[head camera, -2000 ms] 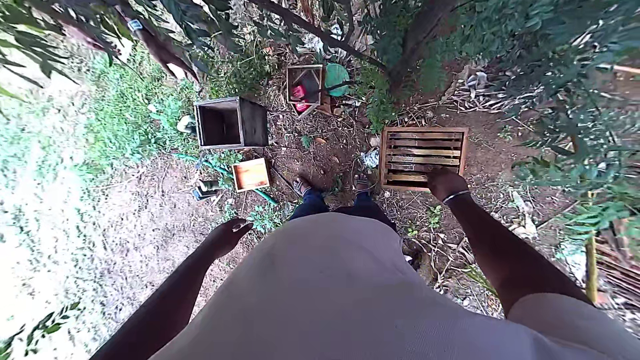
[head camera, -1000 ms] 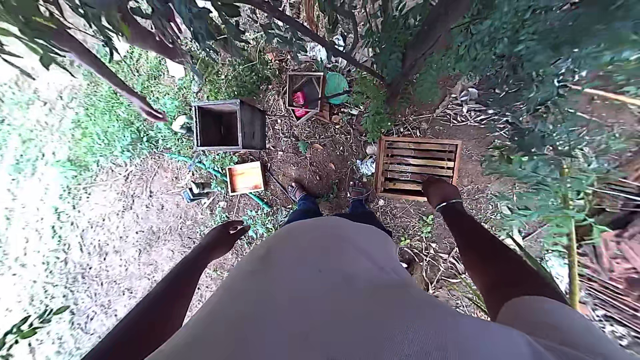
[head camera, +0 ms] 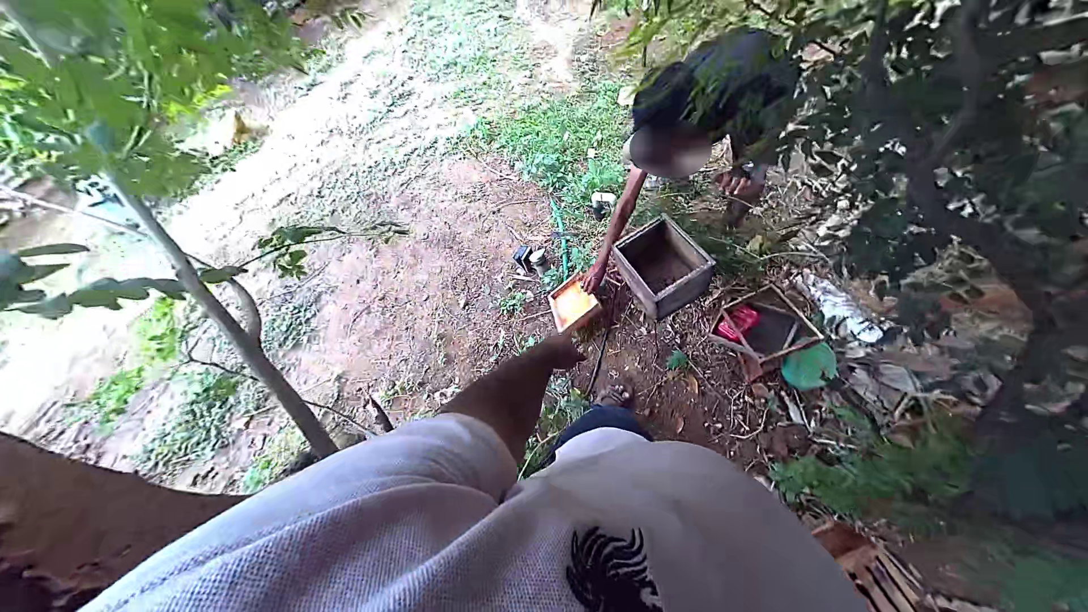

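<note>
My left hand (head camera: 561,352) hangs over the ground, just below a small shallow wooden box (head camera: 576,321) with a bright orange-yellow inside. I see nothing held in it; its fingers are small and partly blurred. My right hand is outside the view. Another person's hand (head camera: 592,279) reaches down to the upper edge of the small box. To the right of this hand stands a deep, open wooden box (head camera: 676,293). Part of a slatted wooden box (head camera: 880,574) shows at the bottom right, beside my shirt.
A co-worker (head camera: 722,93) in dark clothes bends over behind the deep box. Right of it lie a wooden frame box (head camera: 786,316) with a red item (head camera: 738,323), and a green round object (head camera: 809,365). A thin trunk (head camera: 229,331) rises at left; dark branches crowd the right.
The view has turned strongly to the left, and my right hand, earlier at the slatted box, has gone out of view. The co-worker's hand has come down to the small box.
</note>
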